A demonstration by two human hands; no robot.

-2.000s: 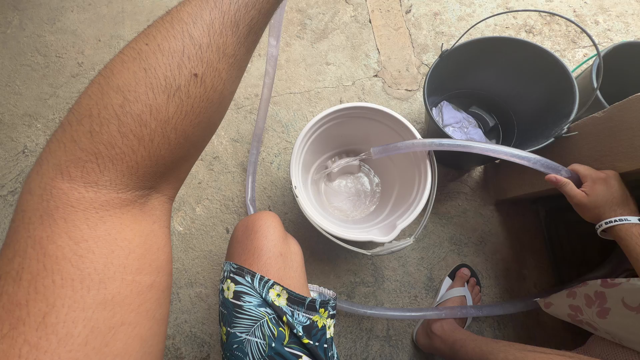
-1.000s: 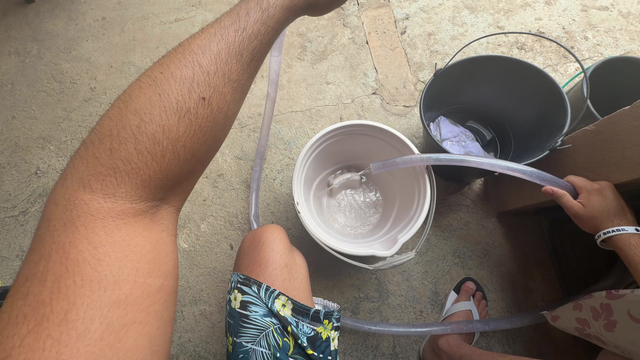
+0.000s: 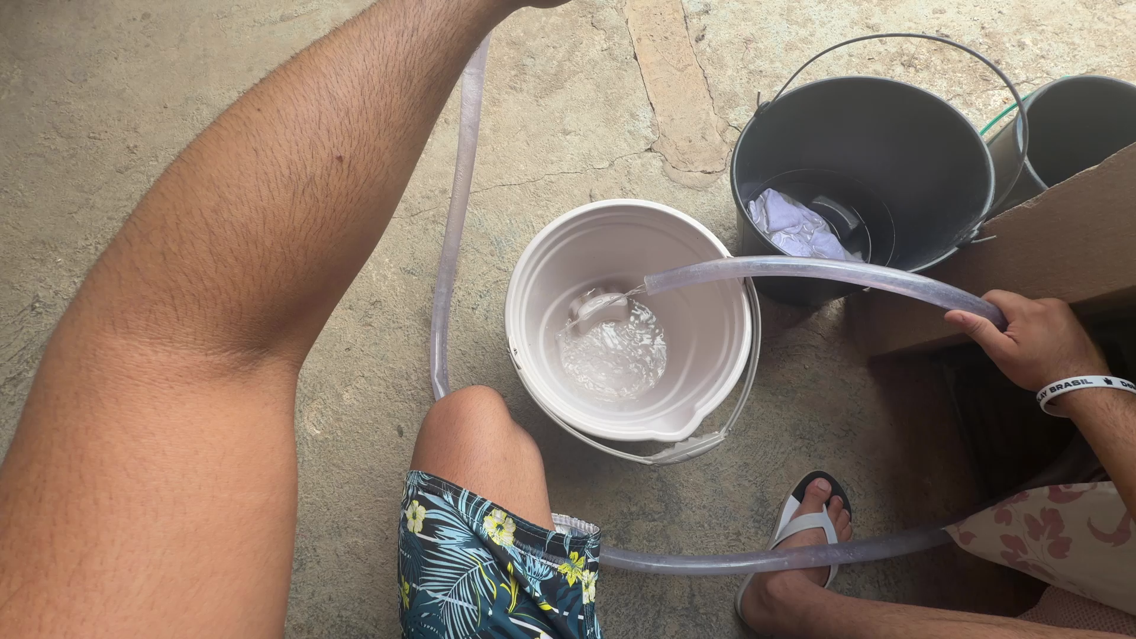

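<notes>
My right hand (image 3: pixel 1038 337), at the right with a white wristband, grips a clear flexible hose (image 3: pixel 799 266). The hose's open end is over the inside of a white plastic bucket (image 3: pixel 524 266), and water runs from it. Shallow, rippling water (image 3: pixel 621 355) covers the bucket's bottom, with a submerged round shape whose kind I cannot tell. My left arm reaches up across the left side. Only a sliver of my left hand (image 3: pixel 541 3) shows at the top edge; its fingers and anything in them are hidden. A length of hose (image 3: pixel 457 195) runs beneath that arm down to a bare knee.
A dark grey bucket (image 3: pixel 941 115) with a raised wire handle holds a pale cloth (image 3: pixel 794 226). Another dark bucket (image 3: pixel 1083 106) and a cardboard box (image 3: pixel 1056 222) stand at the right. A flip-flopped foot (image 3: pixel 799 524) is below, with hose crossing it. The concrete floor (image 3: pixel 373 532) is cracked.
A sliver of my left hand shows at the top edge, where two seconds ago it was out of view. My right hand keeps its hold on the hose while water runs.
</notes>
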